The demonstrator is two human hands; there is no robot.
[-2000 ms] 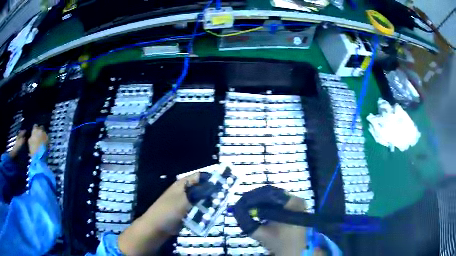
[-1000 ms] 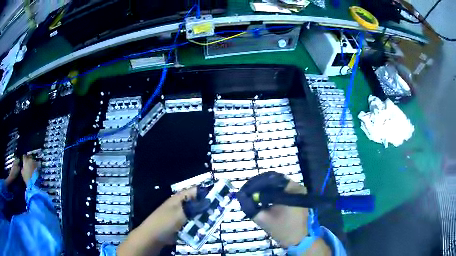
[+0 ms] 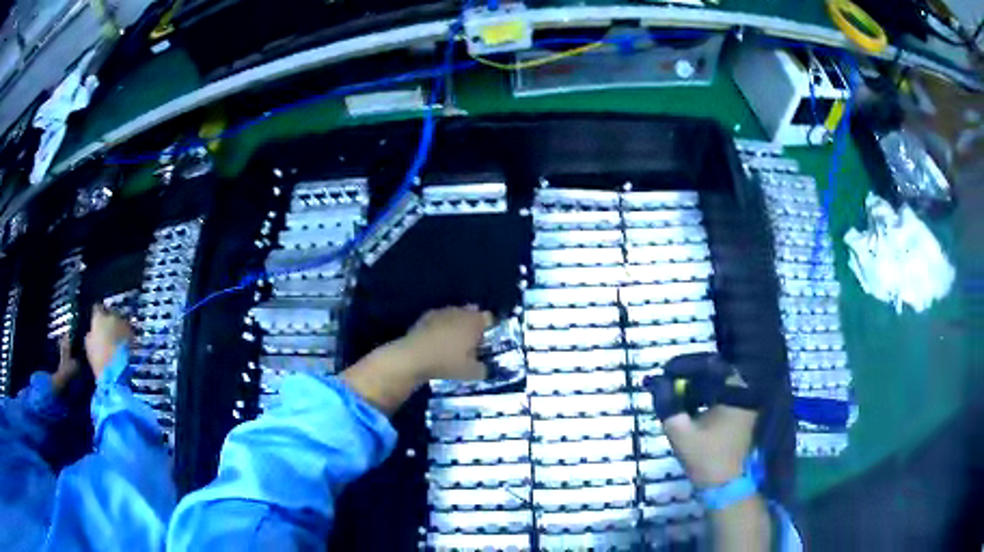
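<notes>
My left hand (image 3: 451,343) is at the top end of a column of silvery metal housings, its fingers on a housing (image 3: 503,347) that lies low over the black tray (image 3: 604,151). The hand partly hides this housing. My right hand (image 3: 707,415), with black finger coverings and a blue wrist band, is over the right housing column. It is closed around a dark hand tool (image 3: 712,386) with a small yellow mark and a blue end reaching right. More housings (image 3: 583,431) lie in rows between the hands.
A blue cord (image 3: 421,162) crosses the tray from the rear. A housing column (image 3: 804,259) lies right of the tray, beside a crumpled white cloth (image 3: 899,253) on the green mat. A white box (image 3: 779,92) stands behind. Another person's hands (image 3: 106,336) and blue sleeves are at left.
My left hand has moved up and forward with the housing, away from my right hand, and lowered it to the column. My right hand has moved right with the tool. The view has shifted.
</notes>
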